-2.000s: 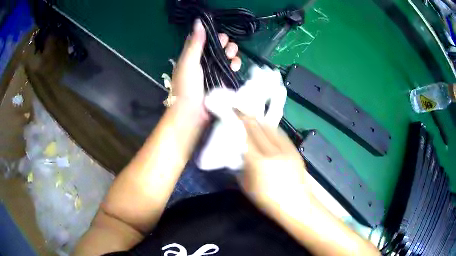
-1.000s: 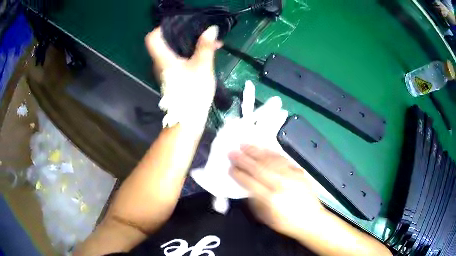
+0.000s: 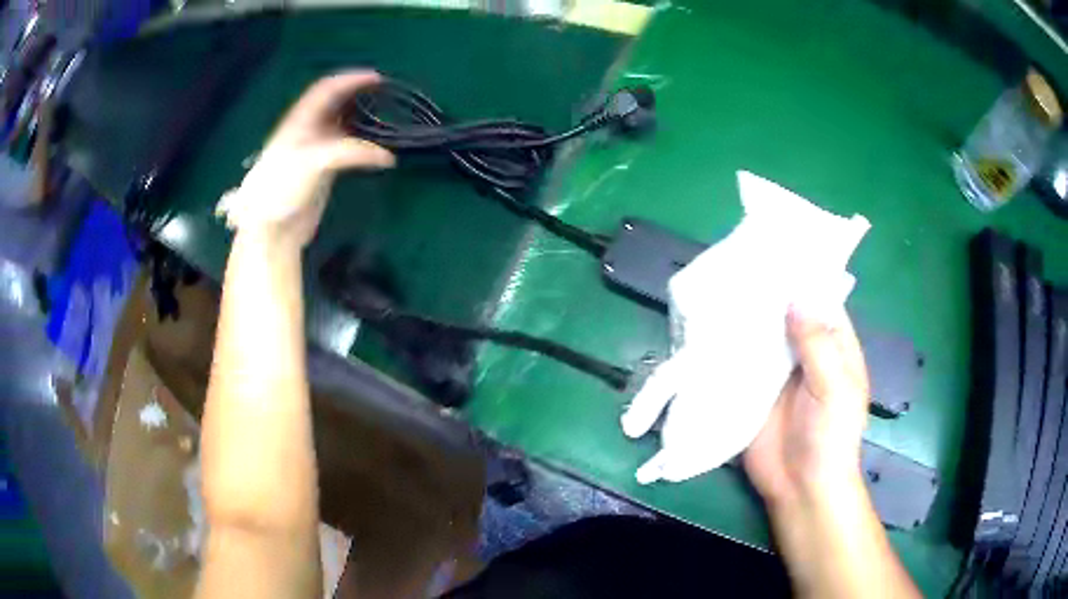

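Observation:
My left hand (image 3: 307,150) is at the left end of a black power cord coil (image 3: 498,146), thumb and fingers apart around that end. The cord's plug (image 3: 632,108) lies to the right of the coil. My right hand (image 3: 820,404) holds a white knitted glove (image 3: 750,316), which hangs over two black power strips. The upper strip (image 3: 650,255) shows at both ends. The lower strip (image 3: 899,486) shows only at its right end; the glove and my hand hide the rest. A blurred second cord (image 3: 539,344) runs left from the lower strip.
A row of black power strips (image 3: 1031,386) stands at the right. A clear bottle (image 3: 1005,146) with a yellow label and orange cap is at the upper right. The green bench's front edge (image 3: 609,491) runs across the lower middle. Cardboard (image 3: 141,433) and blue material (image 3: 88,293) are at lower left.
The view has shifted. My left hand has moved left and opened from around the cord coil. My right hand has moved right with the glove, now over the two strips.

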